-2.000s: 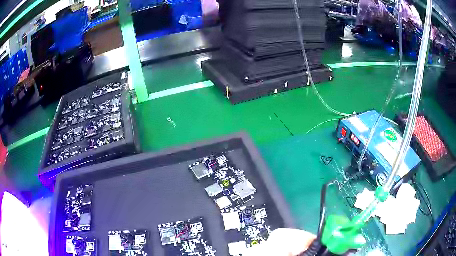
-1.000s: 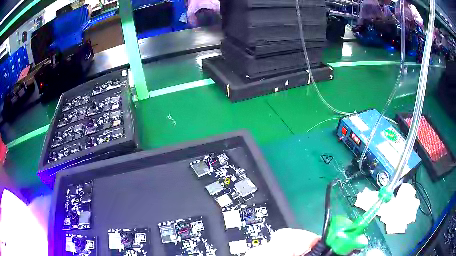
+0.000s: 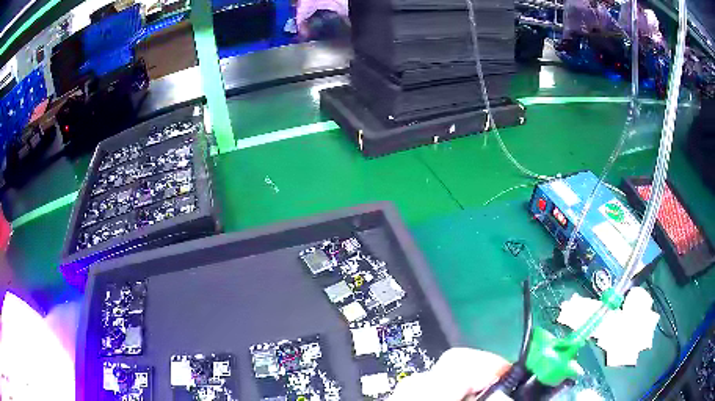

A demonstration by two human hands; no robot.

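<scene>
A black component tray (image 3: 235,247) with a raised rim lies in front of me. Small circuit boards (image 3: 286,360) sit along its left side, bottom and right side. My right hand (image 3: 462,374), overexposed white and cut off by the bottom edge, is closed around a dark dispensing syringe with a green cap (image 3: 553,356); a clear air hose (image 3: 655,180) runs up from the cap. The syringe tip is not visible. A bright white shape at the lower left edge is too overexposed to tell if it is my left hand.
A second tray of boards (image 3: 210,200) stands at left. Stacked black trays (image 3: 435,59) stand at the back. At right are a light blue dispenser controller (image 3: 588,215), a tray with red contents (image 3: 674,219) and white wipes (image 3: 623,329). A green post (image 3: 212,78) rises behind.
My right hand and the green-capped syringe have moved slightly right. The boards look unmoved in the tray.
</scene>
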